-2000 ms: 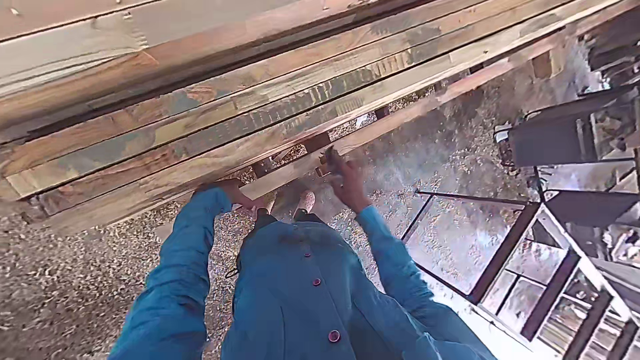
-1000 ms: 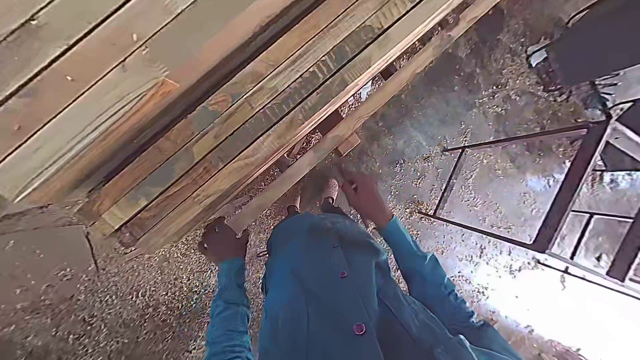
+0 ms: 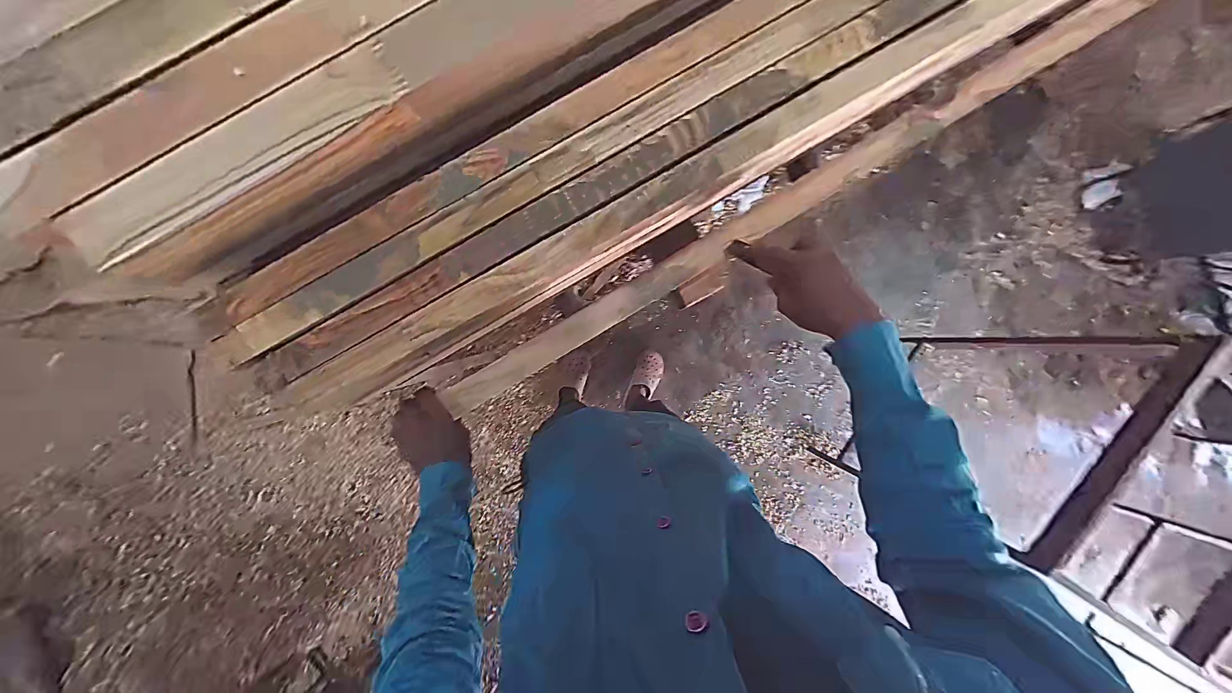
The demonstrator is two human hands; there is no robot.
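Observation:
A long, narrow wooden board (image 3: 597, 313) runs diagonally beside a stack of wooden planks (image 3: 577, 202). At the board's lower left end is my left hand (image 3: 430, 430), its fingers curled around the end. Farther up the same board, my right hand (image 3: 808, 279) lies at its near edge, with the index finger stretched along it and the other fingers bent; its grip is not clear. A short wood block (image 3: 701, 287) juts out under the board, just left of my right hand.
Wider boards (image 3: 241, 144) lie beyond the stack. Wood chips litter the ground (image 3: 289, 539) around my feet. A dark metal frame (image 3: 1121, 462) stands on the right, with a dark object (image 3: 1179, 188) above it. A grey slab (image 3: 96, 395) is at the left.
My left hand is at the board's end, farther from my right hand than two seconds ago. The view has turned and shifted, showing more of the stack's left end.

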